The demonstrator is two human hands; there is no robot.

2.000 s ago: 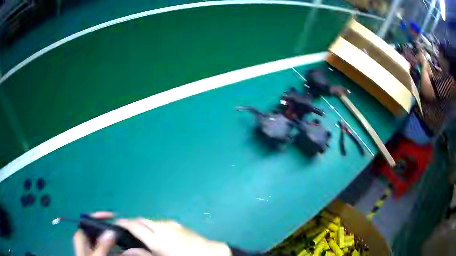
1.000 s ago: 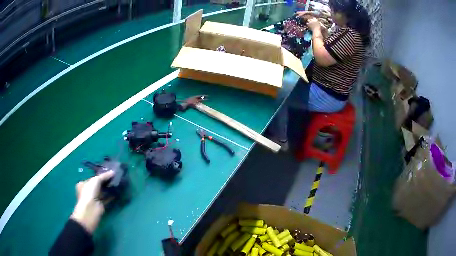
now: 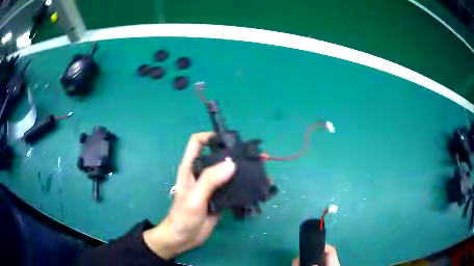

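My left hand (image 3: 189, 208) comes from the lower left and grips a black housing (image 3: 244, 179) above the green bench, thumb on top. The housing's stem points up and away. A red lead with a white plug runs from its right side, and another thin lead ends near the stem tip. My right hand (image 3: 330, 256) is at the bottom edge, mostly cut off, holding a black handle tube (image 3: 312, 241) upright in view. A short red lead with a white plug comes from the tube's top. The two parts are apart.
Several black end caps (image 3: 181, 82) lie beyond the housing. At left are another housing (image 3: 97, 151), a round-bodied unit (image 3: 79, 74), a loose black tube (image 3: 40, 129) and a pale curved strip (image 3: 26, 117). Black units (image 3: 461, 166) lie at the right edge. A white rail (image 3: 234, 34) borders the bench.
The view has swung left, away from the carton, hammer and yellow tubes. My left hand has lifted a housing off the bench and brought it nearer. The black tube now shows with my right hand.
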